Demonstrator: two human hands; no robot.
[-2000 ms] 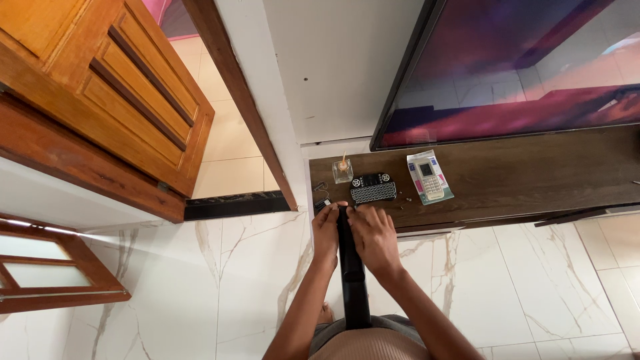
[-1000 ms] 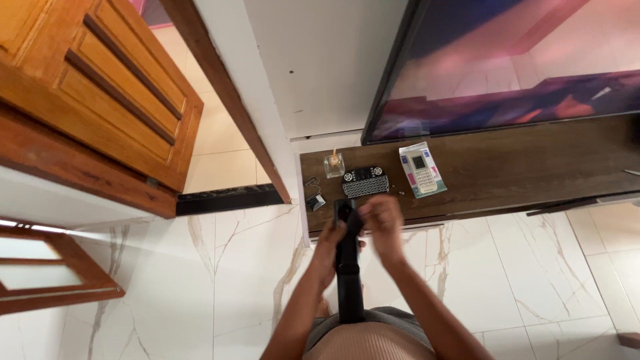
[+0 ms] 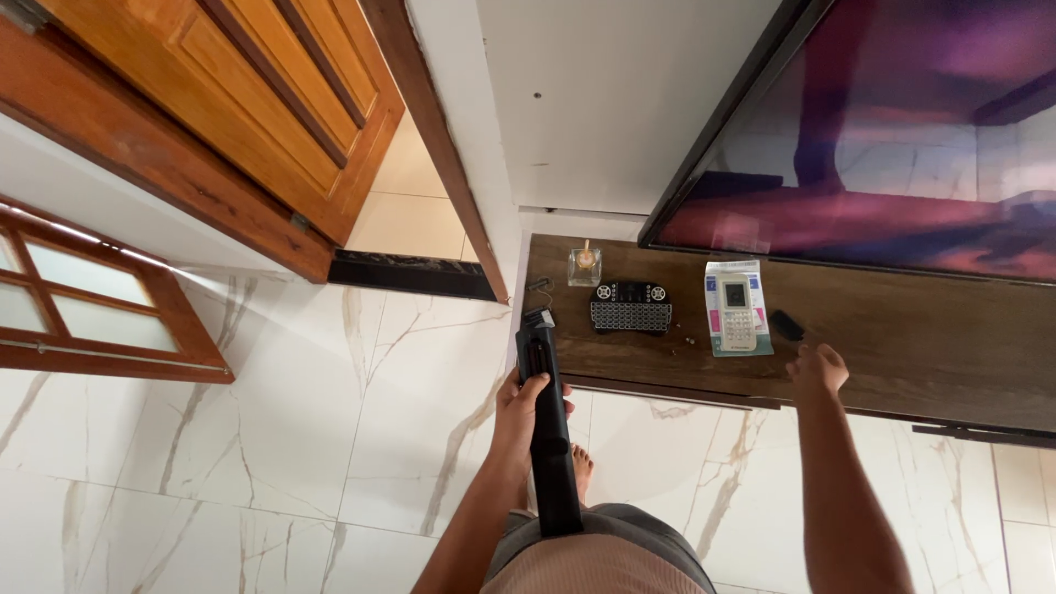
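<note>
My left hand (image 3: 521, 406) grips a long black device (image 3: 554, 445) that points down toward my waist, with an open slot near its upper end. My right hand (image 3: 818, 369) is over the front part of the dark wooden TV console, close to a small black cover (image 3: 787, 325) lying on the wood; whether its fingers hold anything I cannot tell. Left of that cover, a white remote control (image 3: 737, 313) rests on printed packaging. Farther left lies a black mini keyboard (image 3: 631, 309), and behind it stands a small glass bottle (image 3: 585, 266).
A television (image 3: 874, 157) stands along the back of the wooden console (image 3: 899, 355). Tiny bits and a thin cord with a small tag (image 3: 539, 318) lie on the console. An open wooden door (image 3: 247, 107) is at left, above a marble-patterned tile floor (image 3: 272, 445).
My right hand has left the black device and moved right, over the console. A small black cover now lies beside the remote's packaging, where the wood showed bare earlier. My left hand keeps its hold.
</note>
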